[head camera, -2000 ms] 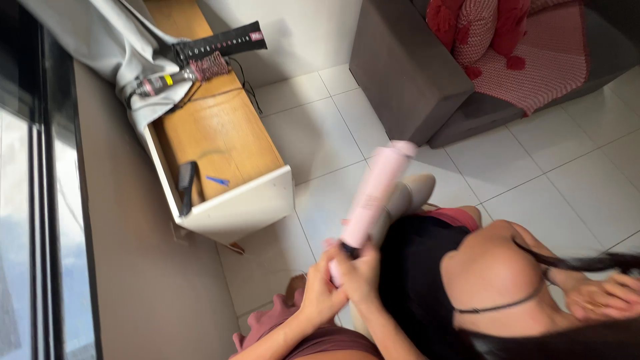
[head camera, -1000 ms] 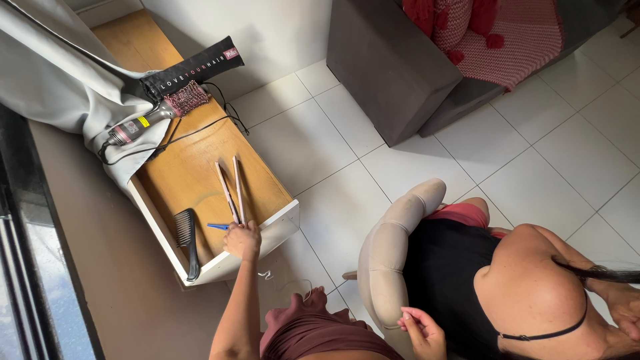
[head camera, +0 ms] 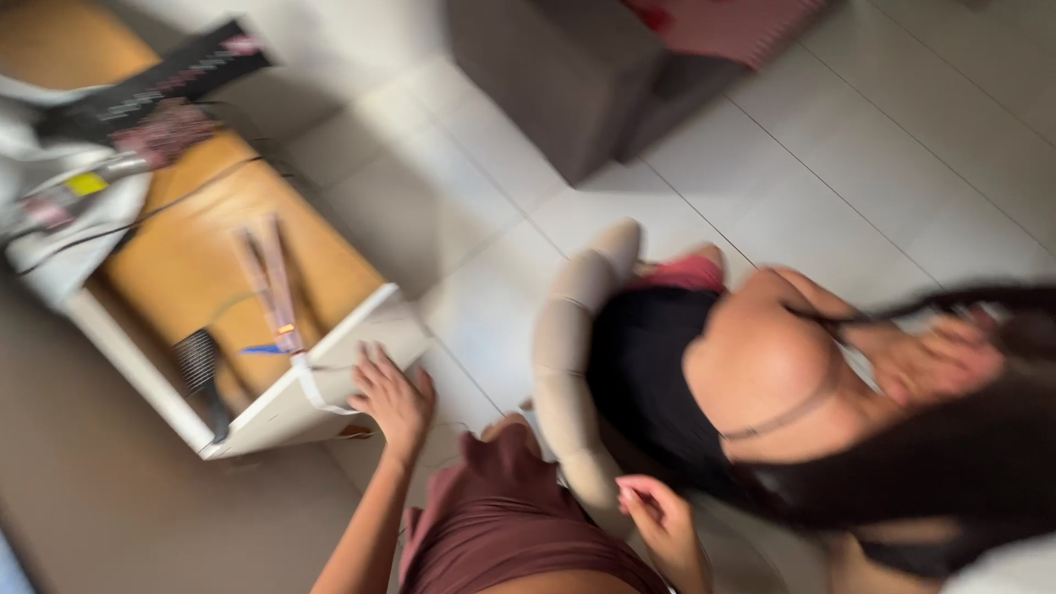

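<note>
My left hand [head camera: 394,394] is empty with fingers spread, beside the end panel of a wooden-topped cabinet [head camera: 330,396]. A pink hair straightener [head camera: 268,280], its two arms apart, lies on the wooden surface, with a white cord or strap at its near end over the edge. Close by are a blue clip [head camera: 262,350] and a black comb [head camera: 200,367] leaning at the corner. My right hand [head camera: 656,511] hangs near the chair back, fingers partly curled; whether it holds anything is unclear. The view is blurred.
A person in a black top [head camera: 652,371] sits in a padded beige chair [head camera: 561,355] at the right. A hot-air brush [head camera: 107,177], its dark cord and a black lettered sleeve [head camera: 165,82] lie on the cabinet. A grey sofa [head camera: 561,82] stands beyond on the tiled floor [head camera: 462,223].
Two seconds ago both my hands held a pink object. One second ago my left hand was on the straightener at the cabinet; now it has let go and moved right.
</note>
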